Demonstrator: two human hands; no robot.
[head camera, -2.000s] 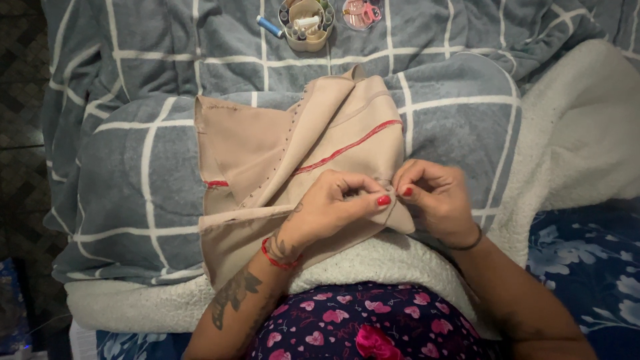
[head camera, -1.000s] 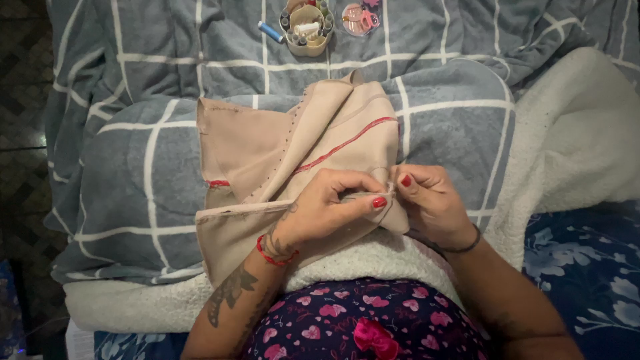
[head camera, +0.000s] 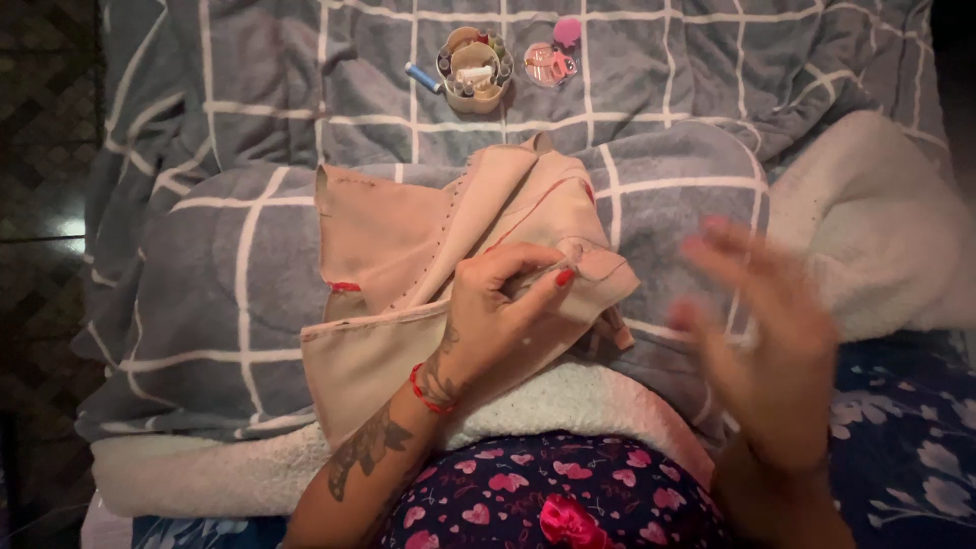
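A beige piece of fabric (head camera: 389, 244) with dark stitches along a fold and red lines lies over my lap. My left hand (head camera: 507, 305) pinches its gathered edge between thumb and index finger, near the fabric's right end. Dark thread loops over the cloth just right of those fingertips. My right hand (head camera: 762, 328) is raised off to the right, blurred, its fingers apart and away from the cloth. Whether a needle or thread is between its fingers cannot be made out.
A grey checked blanket (head camera: 671, 152) with a white fleecy underside (head camera: 862, 229) covers my lap. Beyond the fabric stand a round organizer of thread spools (head camera: 474, 95), a blue thread spool (head camera: 423, 78) and a small clear round case (head camera: 549, 65) with a pink piece beside it.
My right hand has left the fabric edge beside my left fingertips and moved out to the right. My left hand still pinches the cloth.
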